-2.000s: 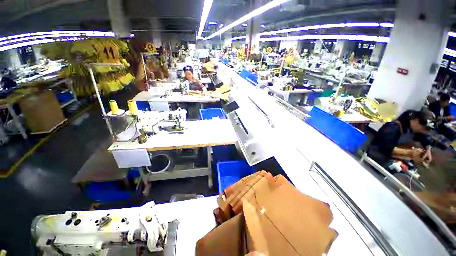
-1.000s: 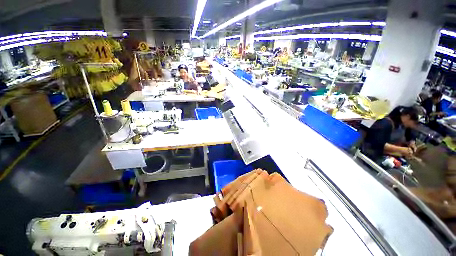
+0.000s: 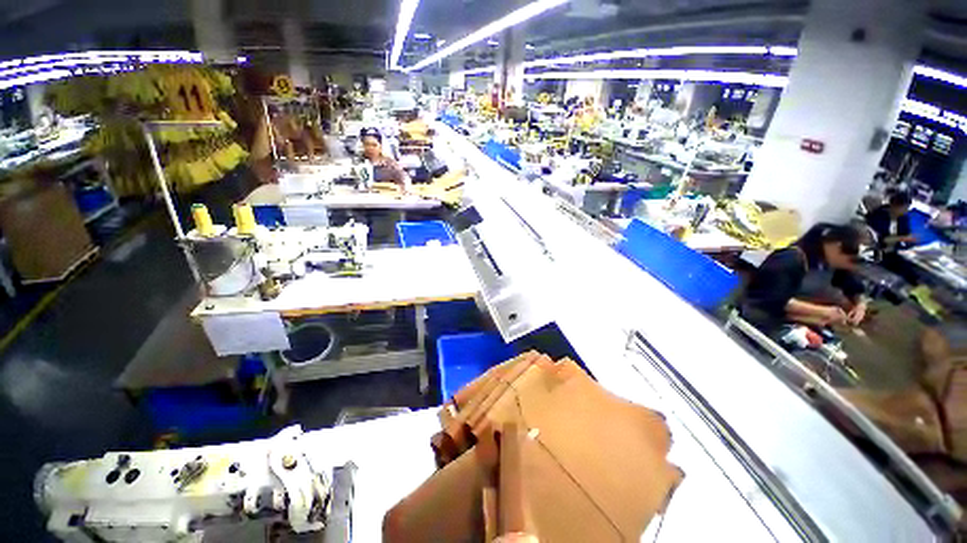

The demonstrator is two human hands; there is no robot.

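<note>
A fanned stack of brown cut panels (image 3: pixel 578 451) lies at the bottom centre, with overlapping, ridged edges at its upper left. A dark line crosses the top panel, and a tiny pale ticket (image 3: pixel 533 434) sits beside it. A narrow brown flap (image 3: pixel 510 477) stands up near the middle of the stack, left of the ticket. A small skin-coloured patch, apparently a fingertip, shows at the bottom edge at the foot of this flap. I cannot tell which of my hands it belongs to or what it grips. The rest of both hands is out of the picture.
A white sewing machine (image 3: pixel 180 488) stands at the lower left. A blue bin (image 3: pixel 467 361) is beyond the stack. A long white counter (image 3: pixel 594 308) with a metal rail (image 3: pixel 721 435) runs along the right. A person in dark clothes (image 3: pixel 801 281) works across it; another sits farther ahead.
The whole view has shifted, so the scene lies farther left. The narrow flap has changed shape, from a broad pale flap to a narrower strip. The fingertip-like patch, unseen one second ago, shows again.
</note>
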